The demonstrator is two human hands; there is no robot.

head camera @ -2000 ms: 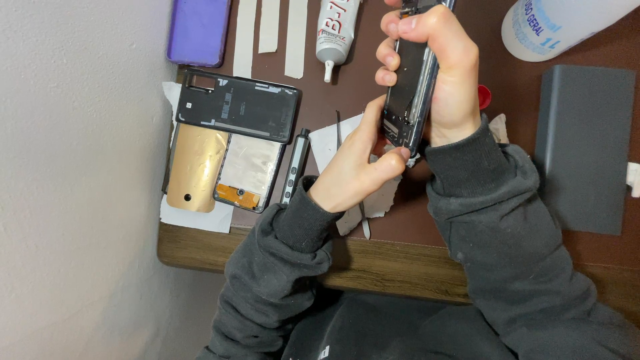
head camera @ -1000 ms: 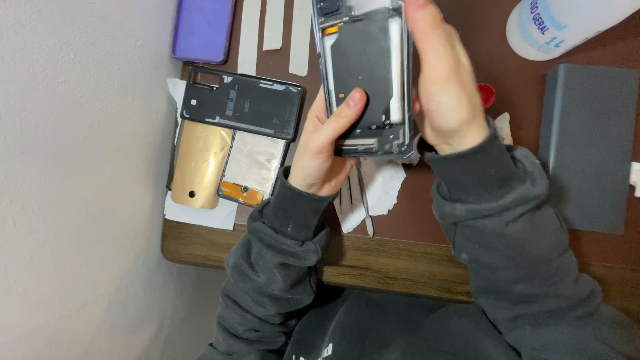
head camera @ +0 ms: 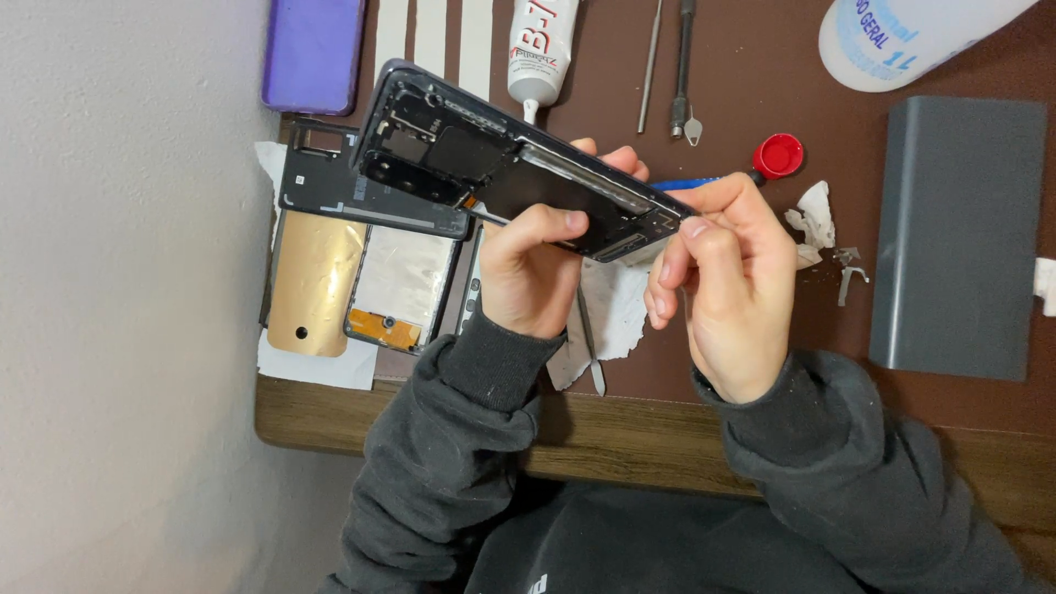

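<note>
An opened smartphone body (head camera: 528,177) with its black inner parts showing is held tilted above the desk. My left hand (head camera: 540,264) grips it from below, the thumb lying on its inner face and fingertips showing past its far edge. My right hand (head camera: 726,272) pinches at the phone's right-hand end with thumb and forefinger; whether a small piece is between them cannot be told. Beyond that hand a blue strip-like tool (head camera: 685,185) shows partly. Below and behind the phone lie a black back cover (head camera: 375,186), a gold phone panel (head camera: 318,280) and a silver-backed screen part (head camera: 403,276).
Further off lie a purple case (head camera: 313,54), white strips (head camera: 431,49), a glue tube (head camera: 540,49), thin tools (head camera: 683,70) and a SIM ejector pin (head camera: 694,130). Right are a red cap (head camera: 779,155), torn scraps (head camera: 817,214), a dark grey block (head camera: 961,239) and a plastic bottle (head camera: 899,37). A metal spudger (head camera: 590,338) lies near the front.
The phone has turned from nearly upright in view to a slant, its camera end now at the upper left. My right hand has moved down to the phone's other end.
</note>
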